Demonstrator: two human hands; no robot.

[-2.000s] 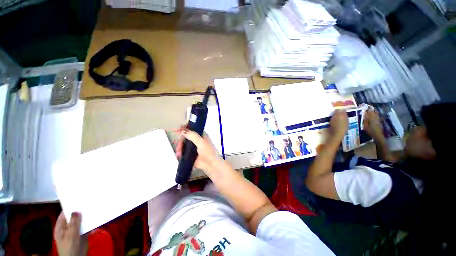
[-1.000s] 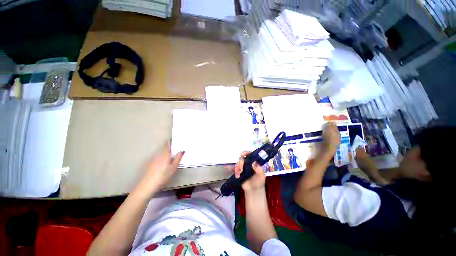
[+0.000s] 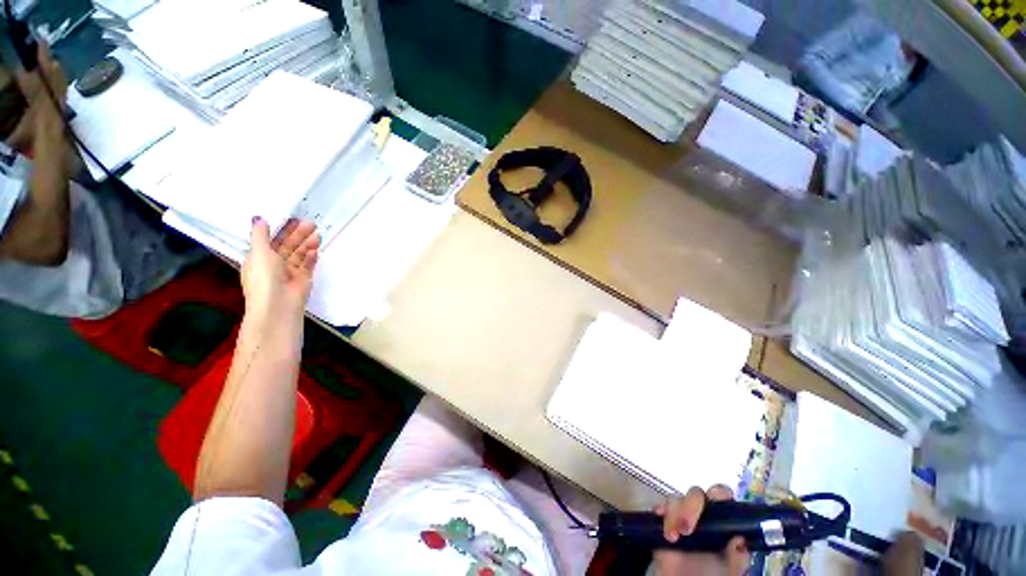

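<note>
My left hand (image 3: pixel 281 261) is at the near edge of a stack of white boards (image 3: pixel 287 141) at the left, palm up with fingers apart; whether it touches the stack is unclear. My right hand (image 3: pixel 700 527) grips the black electric screwdriver (image 3: pixel 641 530), held level at the bench's front edge, bottom right. White boards (image 3: pixel 647 411) lie on the bench in front of me, with a smaller white piece (image 3: pixel 709 333) at their far side.
A small-parts box (image 3: pixel 441 169) stands beyond the left stack. A black head strap (image 3: pixel 542 194) lies on brown cardboard (image 3: pixel 664 219). Tall white stacks (image 3: pixel 889 321) stand at right, others (image 3: pixel 664 56) at the far side. Red stools (image 3: pixel 231 422) are below. People are partly visible at both sides.
The view has swung left. My left hand has left the boards in front and reached the left stack. The screwdriver stays in my right hand, now turned level.
</note>
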